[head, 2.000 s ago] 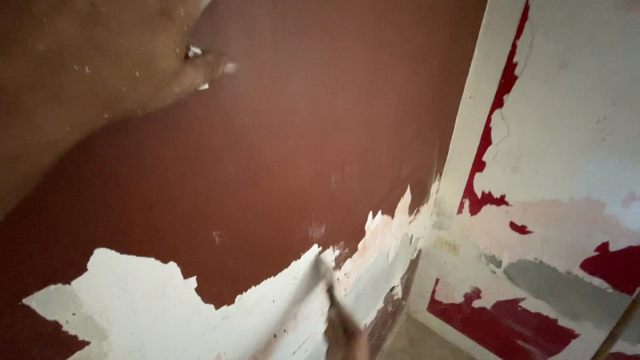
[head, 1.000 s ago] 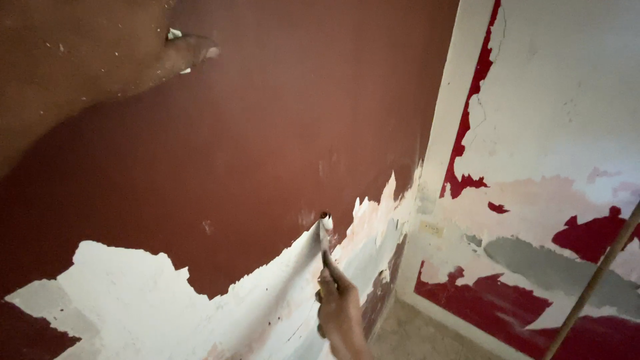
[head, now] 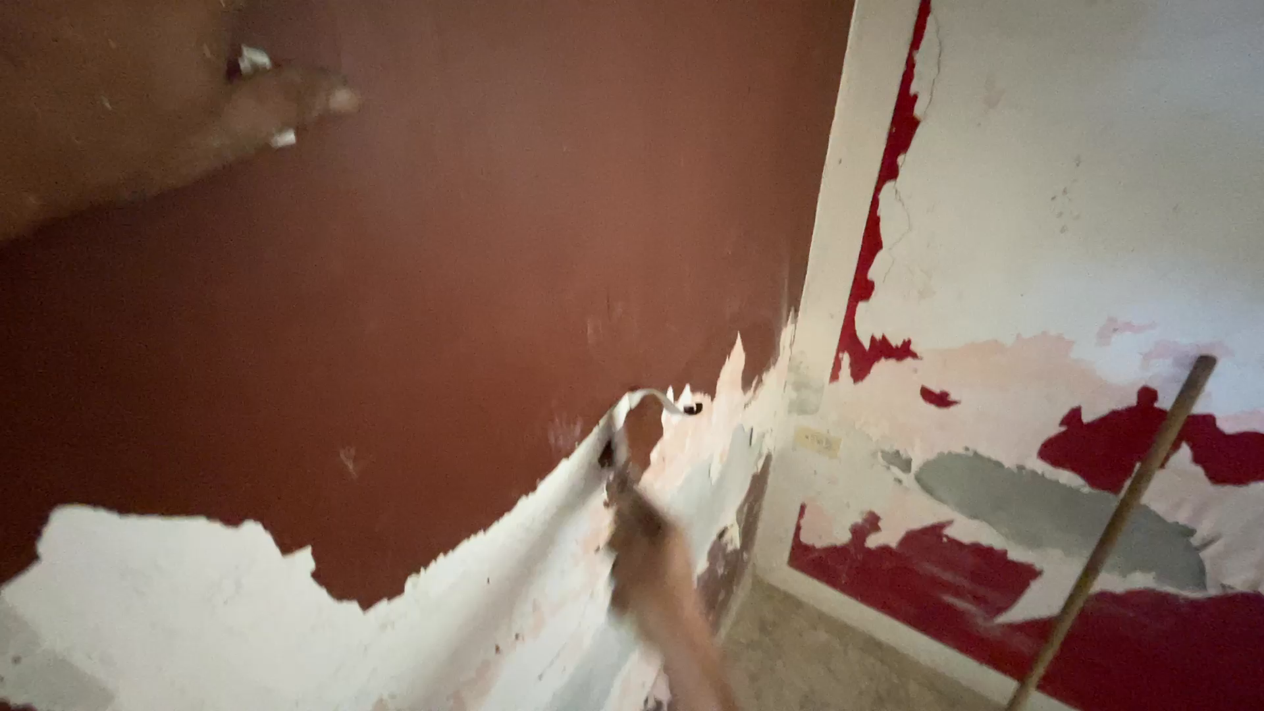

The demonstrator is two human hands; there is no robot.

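Observation:
My right hand (head: 647, 553), blurred, is closed around a scraper (head: 614, 444) whose blade meets the edge of the red-brown paint (head: 444, 296) on the wall. A curled strip of loosened paint (head: 647, 395) stands off at the blade. Below it lies bare whitish wall (head: 197, 592) with a jagged border. My left hand (head: 286, 104) is at the upper left, its thumb stretched toward the painted wall, with small pale flakes on it. Its other fingers are hidden, so whether it grips anything does not show.
A wooden pole (head: 1116, 533) leans at the lower right. Behind it, the adjoining wall (head: 1037, 197) has patches of red paint and grey filler. A yellowish outlet plate (head: 818, 441) is near the corner, above the floor (head: 820, 642).
A curled paint strip now stands off the wall where the scraper works. My right hand has shifted between frames while still on the scraper. The pole shows more fully as the view moves.

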